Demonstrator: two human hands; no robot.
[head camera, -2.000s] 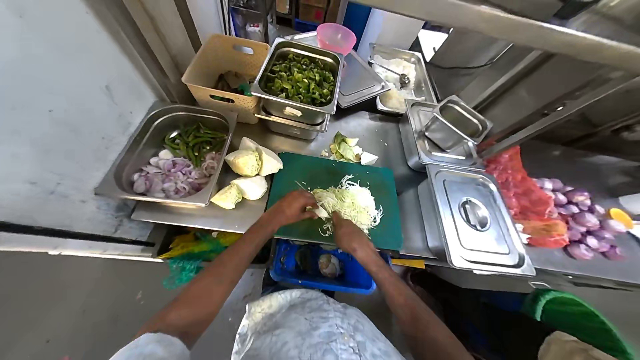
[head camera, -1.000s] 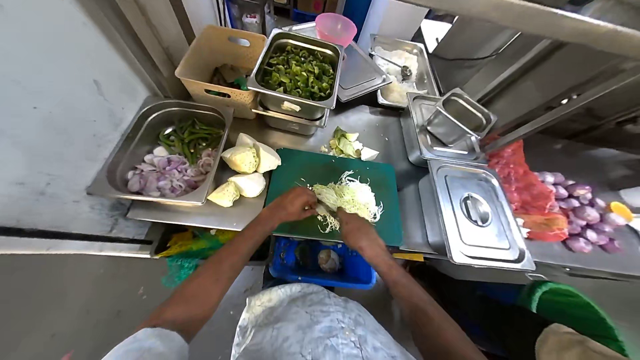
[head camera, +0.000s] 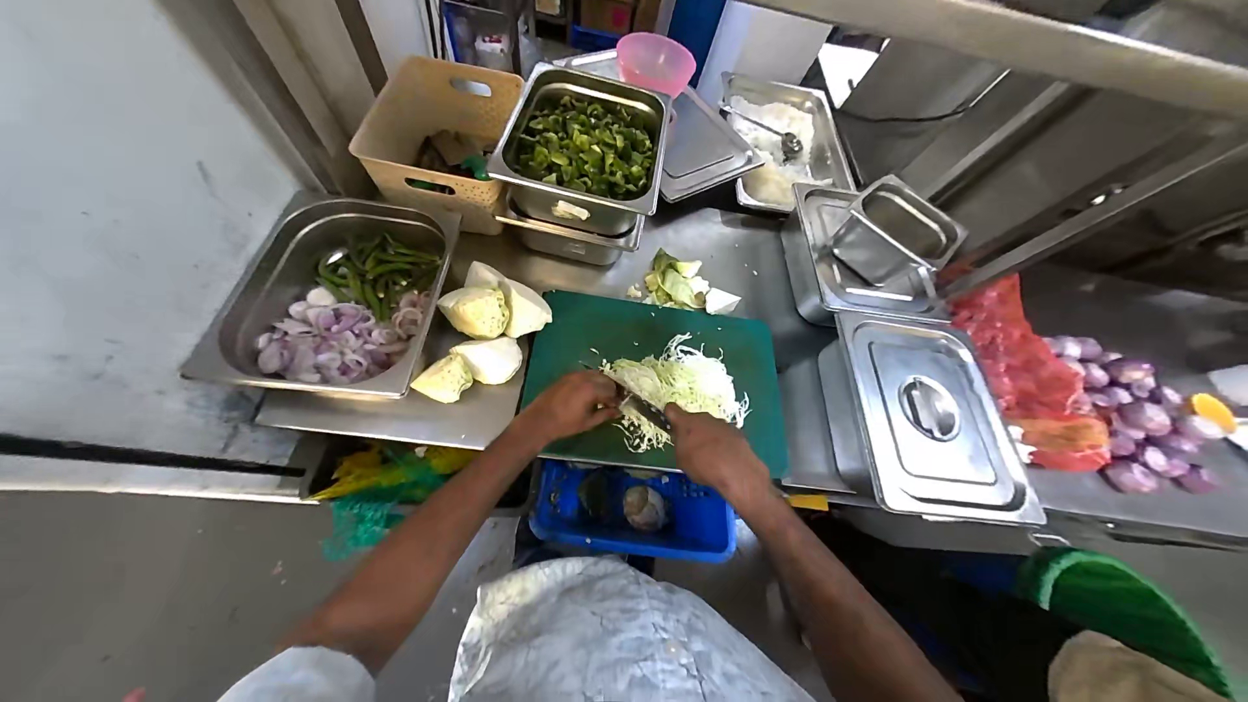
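Note:
Shredded cabbage lies heaped on a green cutting board. My right hand is closed on the handle of a knife, whose blade points left toward my left hand. At the left edge of the heap my left hand has its fingers curled beside the blade; whether a piece of cabbage is under them is hidden. Cut cabbage chunks sit on the steel counter left of the board. Behind the board lie cabbage leaves and trimmings.
At left stands a steel pan of sliced onions and green chillies. Cut green peppers fill a pan behind the board. A lidded steel container stands at right, near whole onions. Below the board is a blue crate.

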